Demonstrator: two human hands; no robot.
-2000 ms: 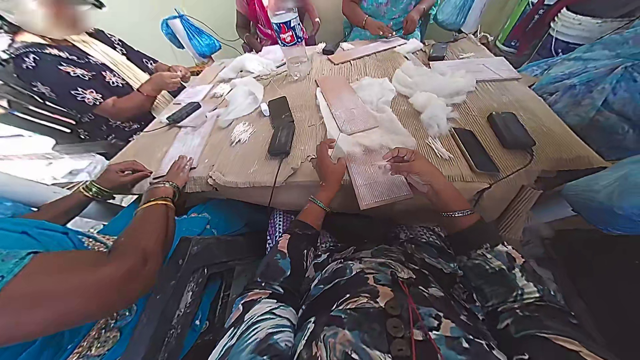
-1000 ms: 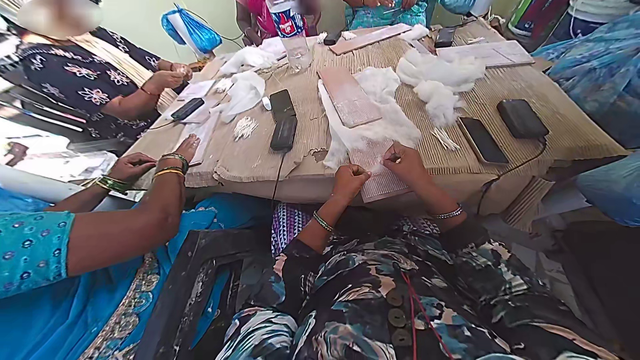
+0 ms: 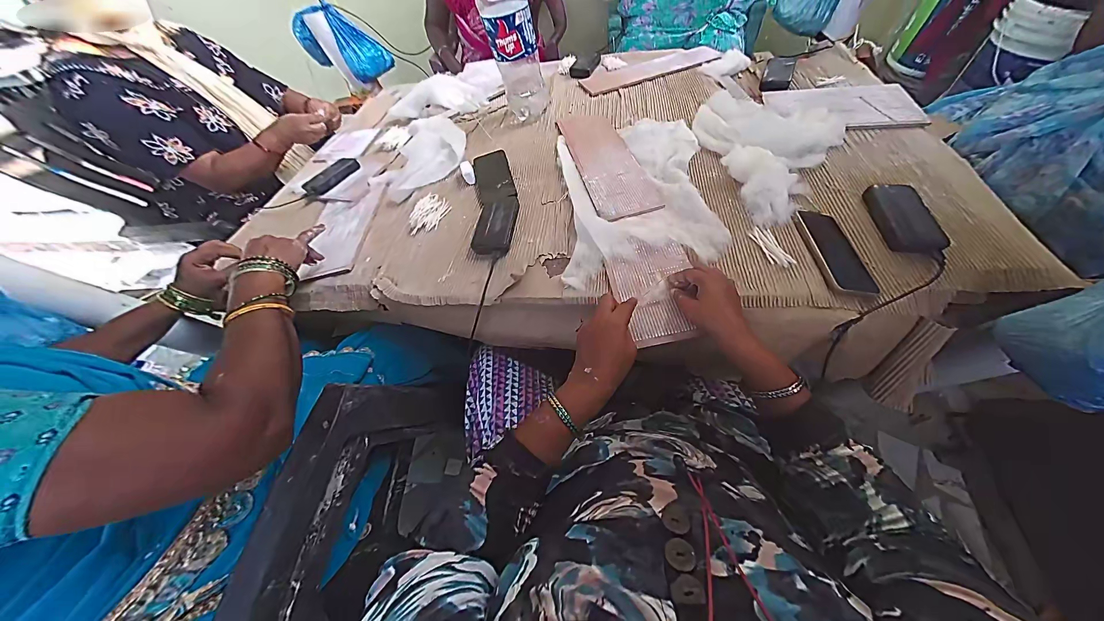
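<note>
A ribbed, tile-like board point(image 3: 660, 319) lies at the near edge of the table. Over its left edge is my left hand point(image 3: 606, 339), fingers pinched together. On its right side rests my right hand point(image 3: 709, 297), thumb and fingertips together, with a thin wisp of white fibre point(image 3: 660, 289) between the two hands. Whether both hands grip the wisp is unclear. Just beyond, a sheet of white cotton wool point(image 3: 595, 241) is spread out, and a second pinkish board point(image 3: 611, 168) lies on it. White rolled wicks point(image 3: 774, 247) lie in a small pile to the right.
Corrugated cardboard point(image 3: 535, 285) covers the table. Near me are a smartphone point(image 3: 837, 253), a black device with a cable point(image 3: 906, 218), another black device point(image 3: 495, 226), loose cotton point(image 3: 759, 138) and more wicks point(image 3: 429, 213). A plastic bottle point(image 3: 522, 78) stands farther back. Co-workers sit left and opposite.
My hands were farther apart two seconds ago, came close together over the near board, and are now slightly apart again. The co-worker's hand at left has shifted.
</note>
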